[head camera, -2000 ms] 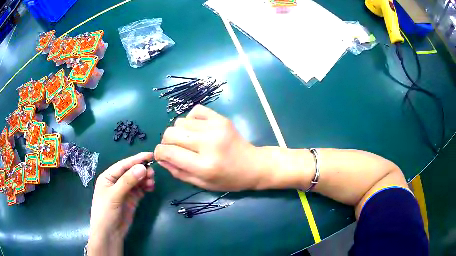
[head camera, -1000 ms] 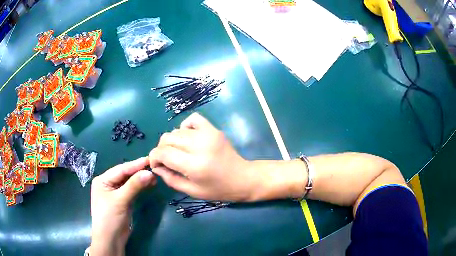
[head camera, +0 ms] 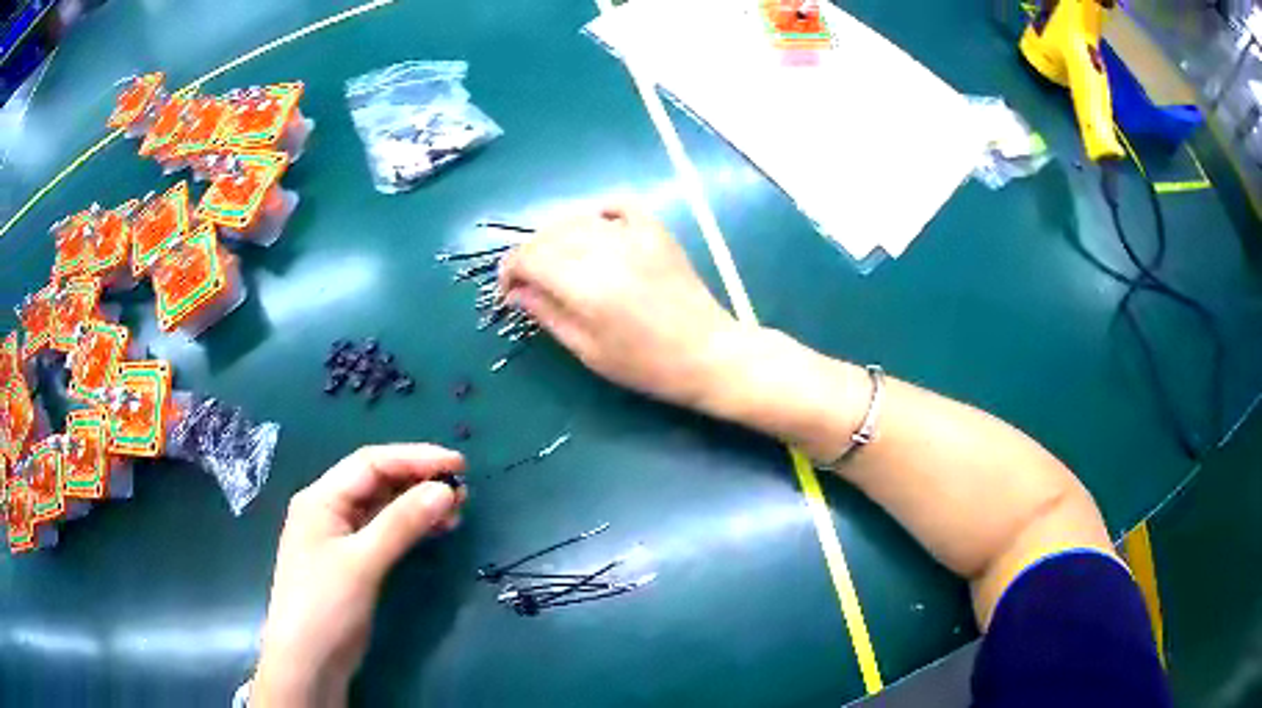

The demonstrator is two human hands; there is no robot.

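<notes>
My left hand (head camera: 371,533) pinches a tiny black connector piece (head camera: 451,479) between thumb and finger. A thin black wire lead (head camera: 519,462) with a silvery tip extends from it to the right. My right hand (head camera: 609,297) is over the pile of loose wire leads (head camera: 478,255), covering its right part; its fingertips point down into the pile, and whether they grip a lead is hidden. Finished lead assemblies (head camera: 561,589) lie nearer me. A cluster of black connector pieces (head camera: 366,371) lies left of the wires, with two single pieces (head camera: 462,392) to its right.
Orange circuit boards (head camera: 188,281) stand grouped at left, beside a bag of black parts (head camera: 229,445). A bag of white parts (head camera: 418,127) lies at the top. White sheets (head camera: 830,132) lie upper right, with a small clear bag (head camera: 1010,143). A yellow tool (head camera: 1086,83) with black cord lies far right.
My right hand has left my left hand and moved up and right onto the loose wires. My left hand's black piece now shows with a lead extending from it. The view has shifted slightly.
</notes>
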